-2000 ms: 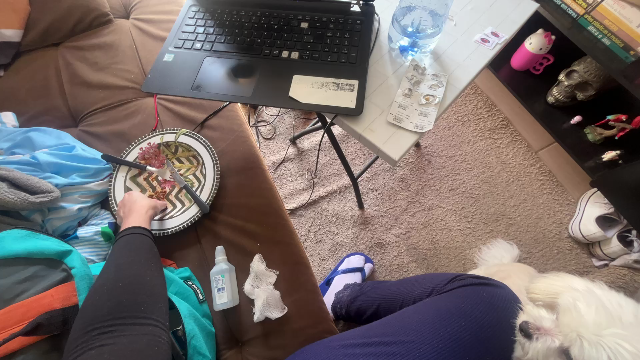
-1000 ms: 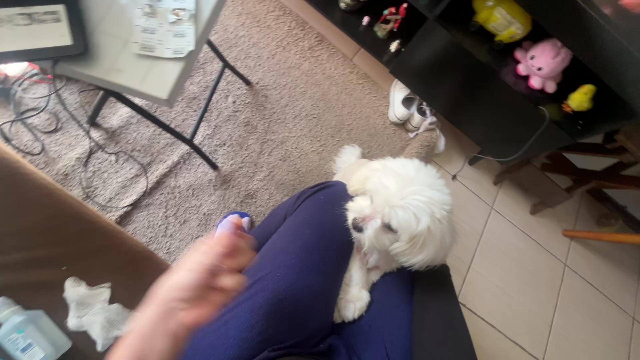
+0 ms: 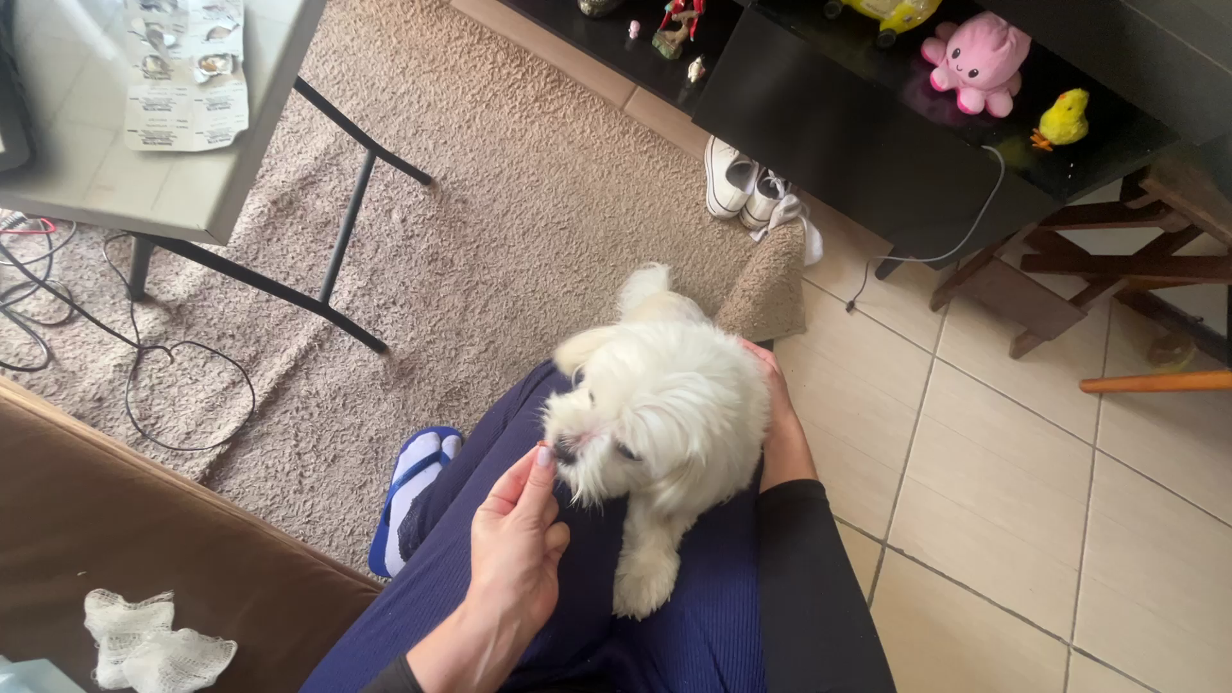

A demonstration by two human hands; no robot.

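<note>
A small white dog (image 3: 664, 404) leans over my legs, which are in dark blue ribbed trousers (image 3: 423, 616), with a front paw on them. My left hand (image 3: 515, 544) is at the dog's muzzle, thumb and forefinger pinched on a tiny reddish morsel that barely shows at the dog's nose. Against the dog's far side rests my right hand (image 3: 784, 423), its fingers mostly hidden behind the white fur.
Left of me lie crumpled gauze (image 3: 154, 645) and part of a pale blue bottle (image 3: 34, 677) on the brown sofa (image 3: 221, 568). A folding table (image 3: 87, 192) holds blister packs (image 3: 188, 72). Cables (image 3: 140, 337), white sneakers (image 3: 736, 183) and a black shelf unit (image 3: 818, 125) surround the carpet.
The view has swung right, away from the plate. My left hand, at the plate two seconds ago, is now at the dog's muzzle. My right hand has come into view beside the dog.
</note>
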